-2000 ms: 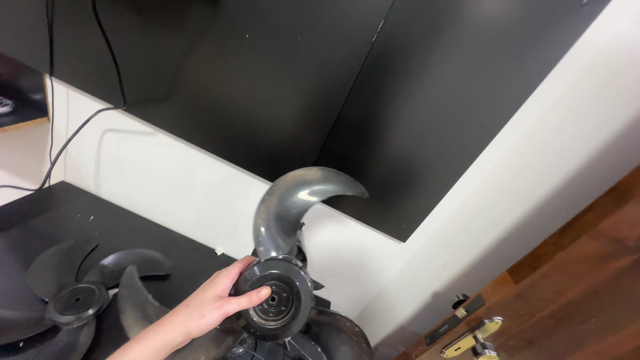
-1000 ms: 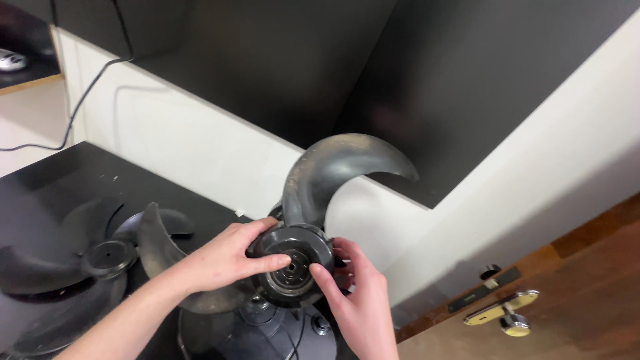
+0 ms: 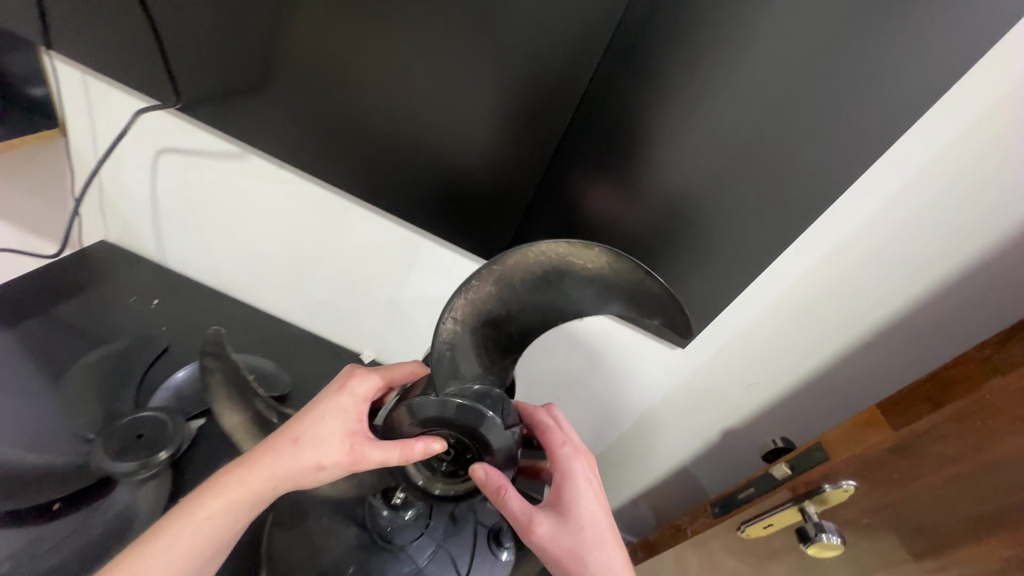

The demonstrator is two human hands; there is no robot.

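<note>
A dusty black plastic fan blade assembly (image 3: 544,292) is held up in both hands, one curved blade pointing up and right and another to the left behind my forearm. My left hand (image 3: 352,424) grips the left side of its round hub, thumb on the hub's face. On the hub's right side is my right hand (image 3: 552,488), its thumb near the centre and its fingers around the rim. Below the hub is a black fan base (image 3: 400,516), partly hidden by the hub and hands. At the left, a second black fan blade assembly (image 3: 140,440) lies on the black table.
The black table (image 3: 192,296) stands against a white wall (image 3: 280,216). Large black panels (image 3: 448,120) cover the upper wall. A black cable (image 3: 112,152) hangs at the upper left. To the lower right is a wooden door (image 3: 944,472) with a metal knob (image 3: 820,538).
My right hand, out of view two seconds ago, has come to the hub from the right. Since one second ago both hands have kept hold of it. The view has shifted and moved closer.
</note>
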